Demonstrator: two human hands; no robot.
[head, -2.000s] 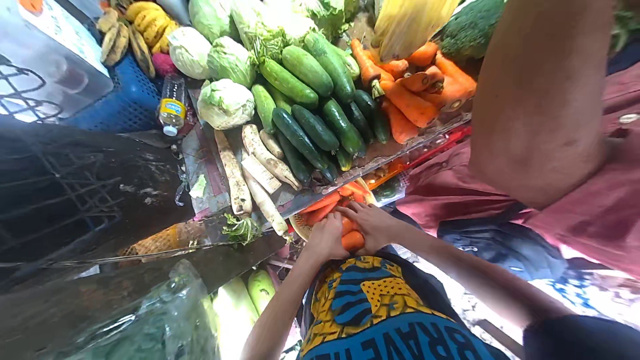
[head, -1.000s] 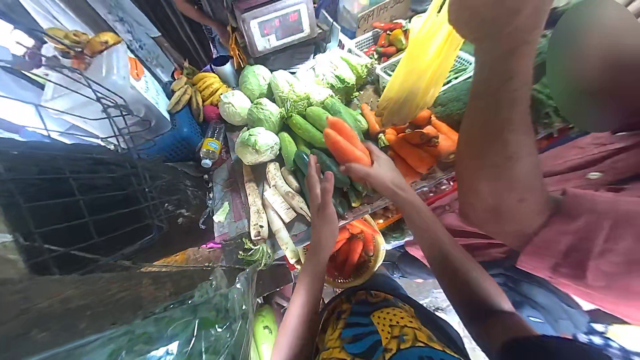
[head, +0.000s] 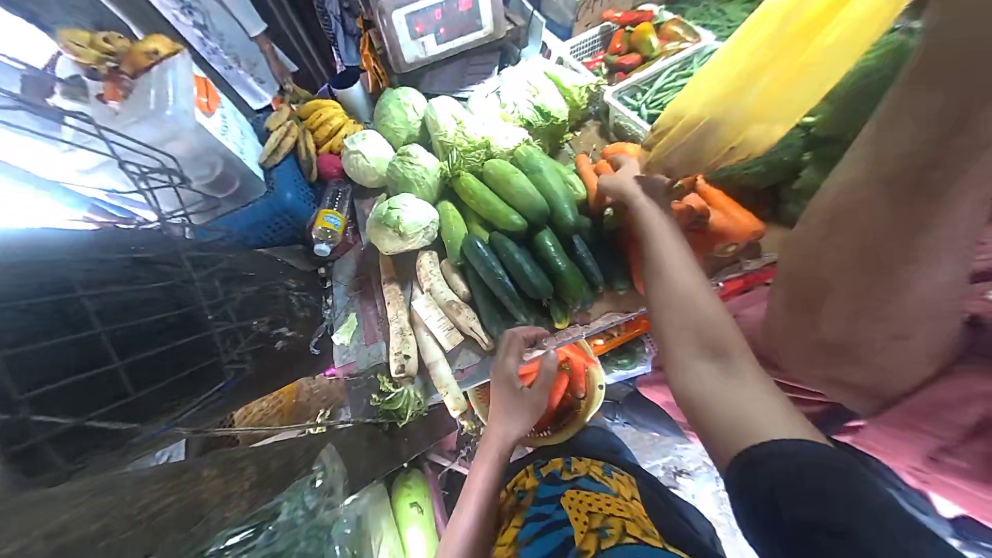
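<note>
My right hand (head: 624,184) reaches to the carrot pile (head: 725,213) on the stall and touches carrots at its left end; whether its fingers grip one is unclear. My left hand (head: 524,380) is half curled over the rim of a yellow basket (head: 595,391), with its fingers apart. Orange-red carrots (head: 572,373) lie in that basket, against the stall's front edge. Dark green cucumbers (head: 496,275) and lighter green ones (head: 515,194) lie between the hands and the cabbages (head: 403,223). White radishes (head: 399,325) lie left of the cucumbers.
A person's forearm (head: 860,201) and a yellow plastic bag (head: 767,85) are at the right. Behind stand a digital scale (head: 442,27) and white crates of peppers (head: 632,46) and green beans (head: 666,85). A bottle (head: 331,221) and wire rack (head: 101,325) are at the left.
The carrots held over the cucumbers one second ago are no longer there. My right hand has moved up to the carrot pile, and my left hand has lowered to the basket.
</note>
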